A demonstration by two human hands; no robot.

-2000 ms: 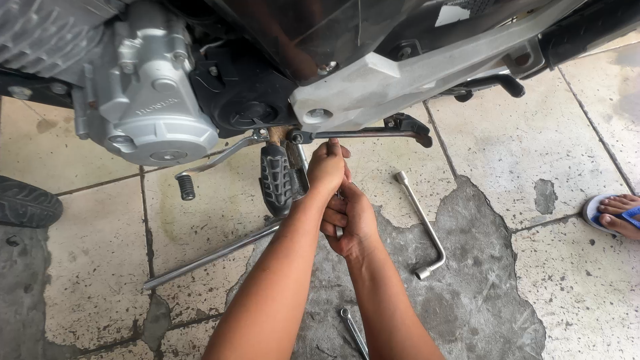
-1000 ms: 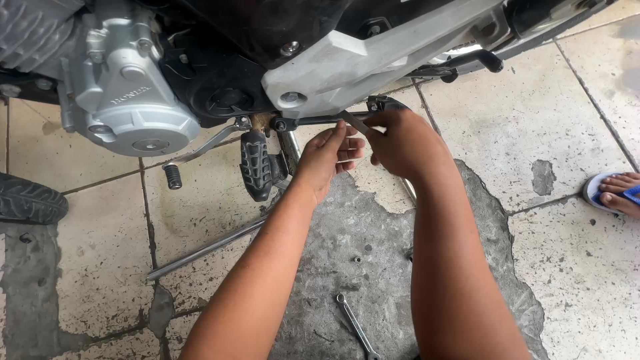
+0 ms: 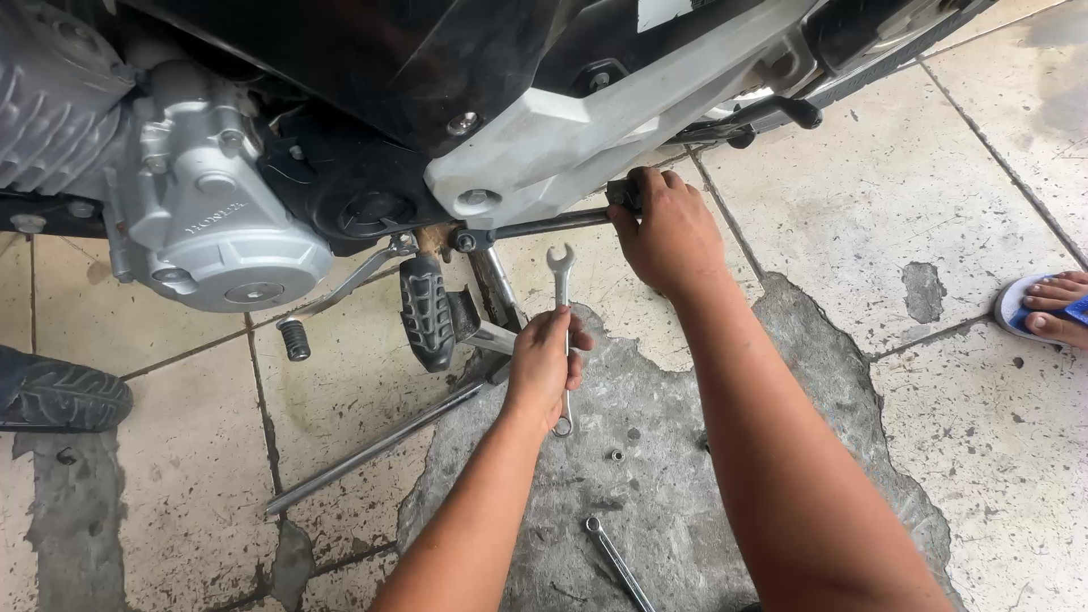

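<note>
My left hand (image 3: 542,365) holds a combination wrench (image 3: 562,289), its open end pointing up toward the motorcycle and its ring end below the palm. Up and to the right, my right hand (image 3: 676,229) has its fingers around the dark end piece (image 3: 623,194) of a black side stand (image 3: 552,223) under the grey frame cover (image 3: 544,153). The palm side of that hand is hidden. Left of my left hand are the rubber footpeg (image 3: 427,314) and the gear shift lever (image 3: 357,276).
On the floor lie a second wrench (image 3: 618,565) and a small nut (image 3: 616,456). A metal bar (image 3: 382,444) slants at lower left, near a tyre (image 3: 72,393). Another person's foot in a sandal (image 3: 1050,306) is at the right edge. The silver engine cover (image 3: 212,212) juts out at upper left.
My left hand has moved down, away from the frame cover, and now holds the wrench upright. My right hand has moved onto the end of the side stand.
</note>
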